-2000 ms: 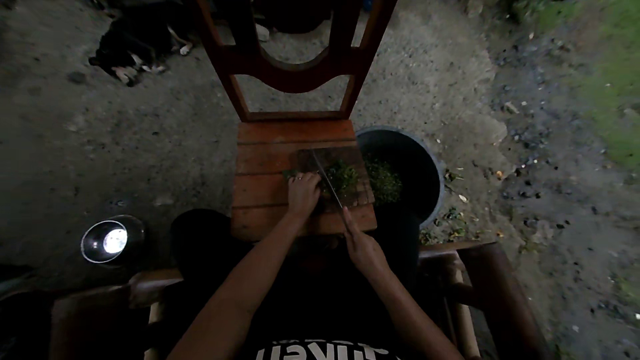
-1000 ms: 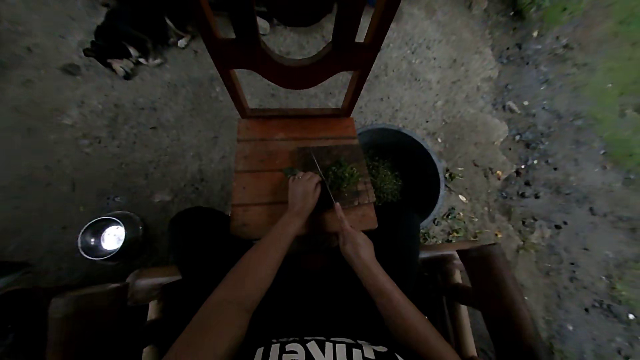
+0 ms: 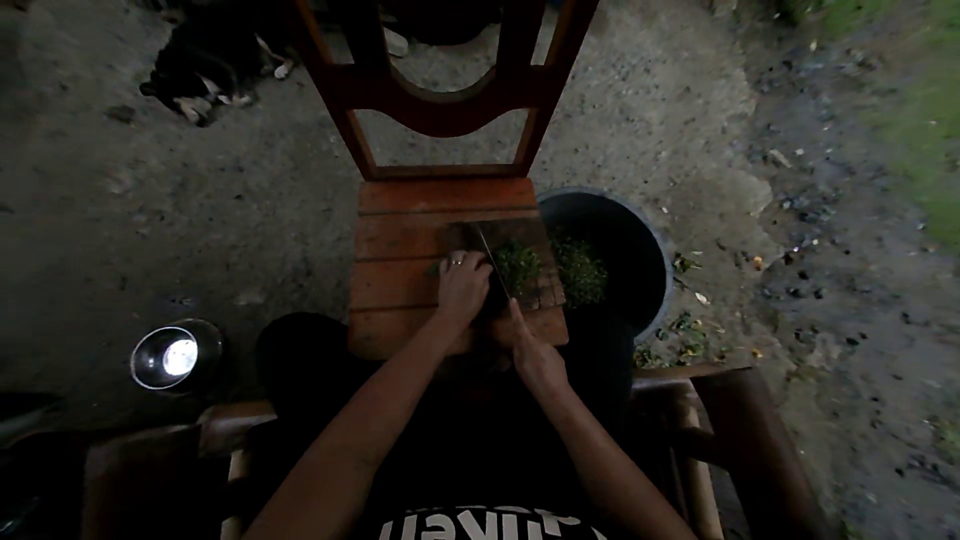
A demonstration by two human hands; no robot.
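My right hand (image 3: 538, 361) is closed around the handle of a knife (image 3: 494, 259), its thin blade angled up and left across a dark wooden chopping board (image 3: 551, 292). Just left of the blade, my left hand (image 3: 463, 283), with a ring on one finger, presses a bunch of greens against the board; most of the bunch is hidden under the fingers. Chopped greens (image 3: 517, 264) lie right of the blade. The board rests on the slatted seat of a wooden chair (image 3: 390, 281). More chopped greens (image 3: 581, 271) are in a large dark tub (image 3: 664, 274) beside the seat.
The chair's backrest (image 3: 442, 112) rises at the far side. A dog (image 3: 214, 71) lies on the ground at upper left. A shiny metal bowl (image 3: 154, 360) stands at lower left. Armrests (image 3: 742, 420) flank me. Leaf scraps (image 3: 690, 337) lie on the ground right of the tub.
My right hand and the knife have shifted slightly, the blade staying beside my left fingers. My left hand remains on the bunch.
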